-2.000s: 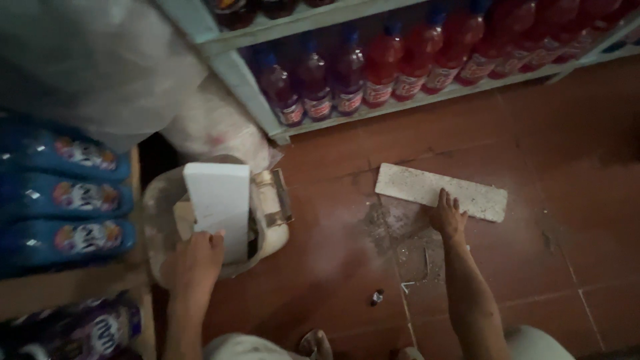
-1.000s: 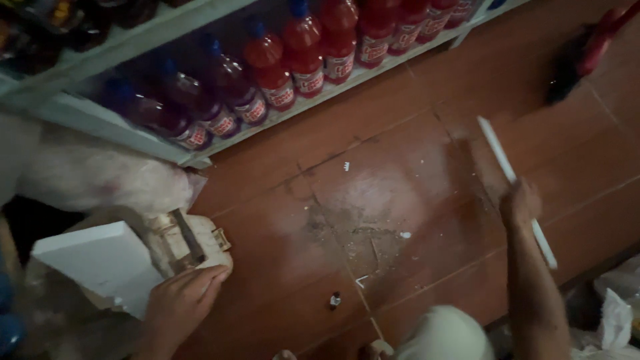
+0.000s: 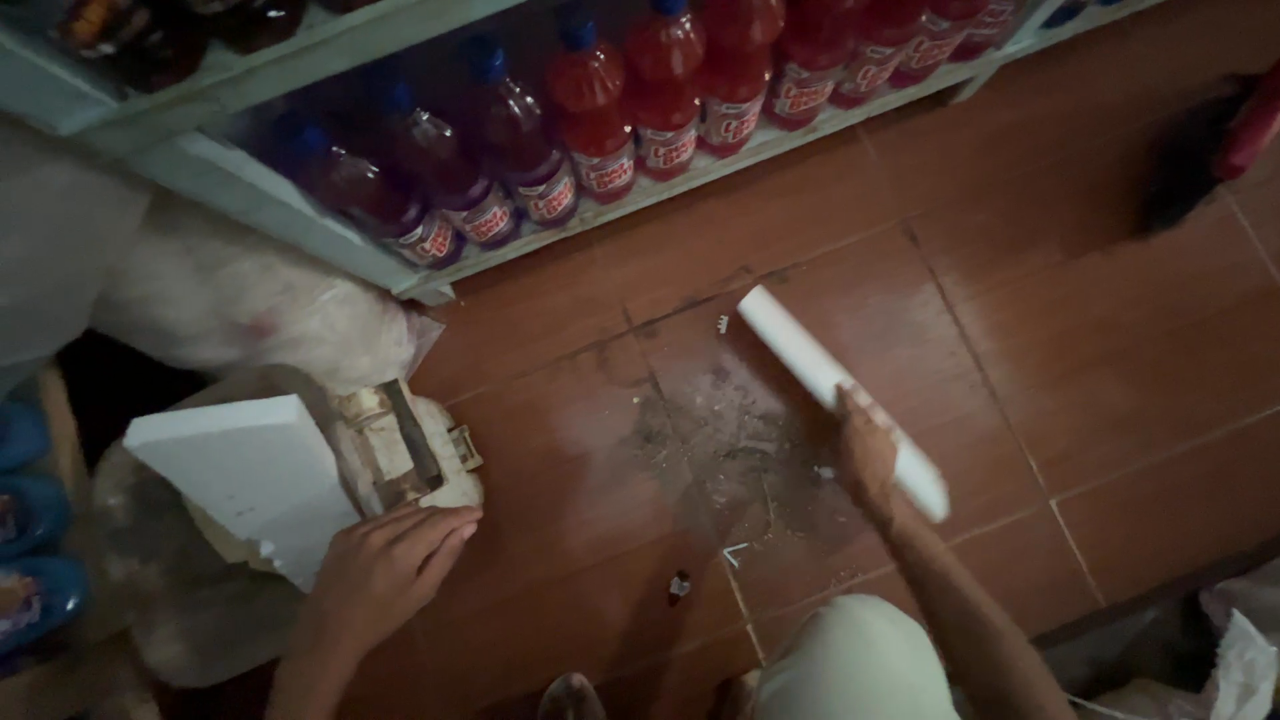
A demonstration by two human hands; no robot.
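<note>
A long narrow white foam board [image 3: 795, 345] is tilted on edge over the brown tiled floor, with my right hand [image 3: 868, 450] gripping its middle. Dark dirt and small white scraps [image 3: 735, 553] lie on the tiles left of it. At the left, my left hand [image 3: 400, 560] rests at the rim of a dirty plastic bin [image 3: 455, 490], beside a larger white foam piece [image 3: 250, 470] that sticks out of the bin. Whether the fingers grip the rim or only touch it cannot be told.
Bottles of red and purple drink [image 3: 605, 165] line the low shelf [image 3: 500, 250] ahead. A filled clear plastic bag [image 3: 260, 300] leans at the left, above blue bottles [image 3: 30, 520]. A dark, red-handled object [image 3: 1190, 160], blurred, is at the upper right. A small dark scrap [image 3: 679, 587] lies near my feet.
Two seconds ago the narrow board lay flat on the floor under my right hand; now it is lifted on edge. My left hand has moved from the large foam piece to the bin's rim.
</note>
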